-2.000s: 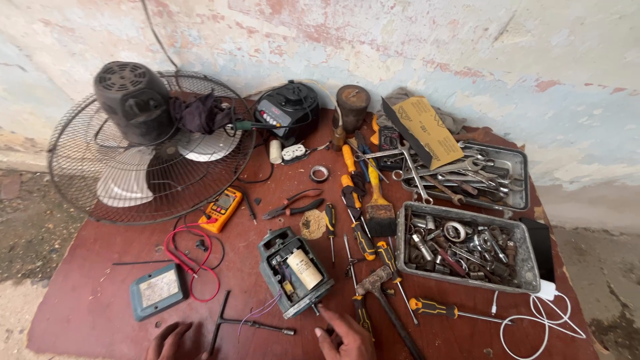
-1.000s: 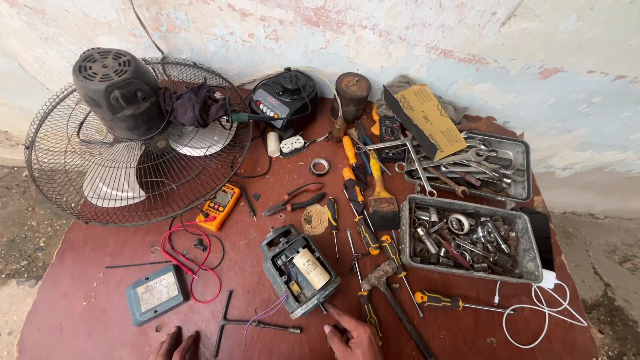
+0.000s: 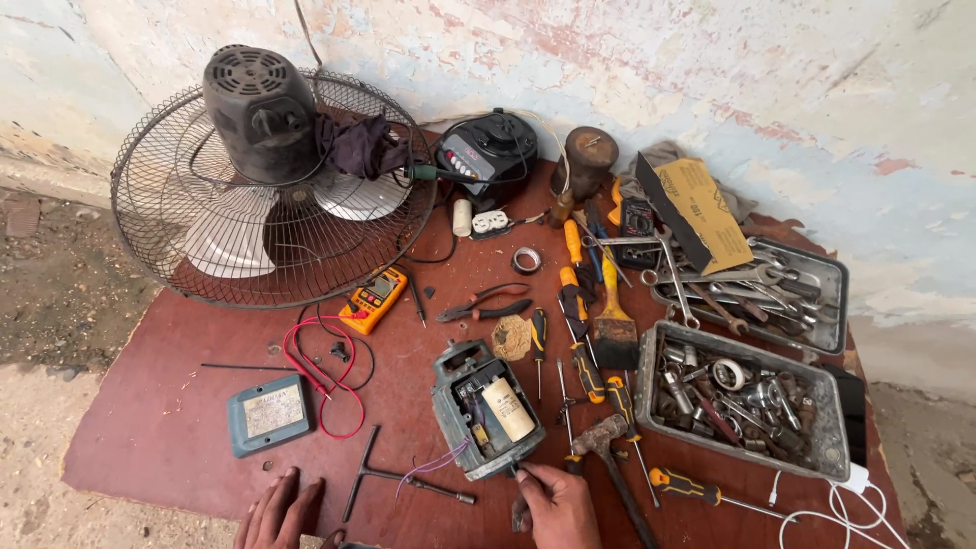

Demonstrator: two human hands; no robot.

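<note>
My right hand (image 3: 555,507) has its thumb and fingertips on the shaft end of an opened electric motor (image 3: 488,412). Inside the motor's housing sits a cream cylindrical capacitor (image 3: 508,410), and thin purple wires come out at its left side. My left hand (image 3: 280,512) rests at the table's front edge, holding nothing that shows. Between the hands lies a T-handle socket wrench (image 3: 404,476). Above my left hand is a blue-grey metal cover plate (image 3: 269,415) with a worn label.
Around lie a hammer (image 3: 618,469), screwdrivers (image 3: 686,485), pliers (image 3: 488,303), a paintbrush (image 3: 614,328) and an orange multimeter (image 3: 375,299). Trays of sockets (image 3: 648,381) and wrenches (image 3: 839,305) stand right. A caged fan (image 3: 274,206) is back left, a black appliance base (image 3: 488,156) behind.
My left hand shows more fully at the front edge, with its fingers farther over the table. My right hand stays at the motor's shaft end. The view has shifted a little.
</note>
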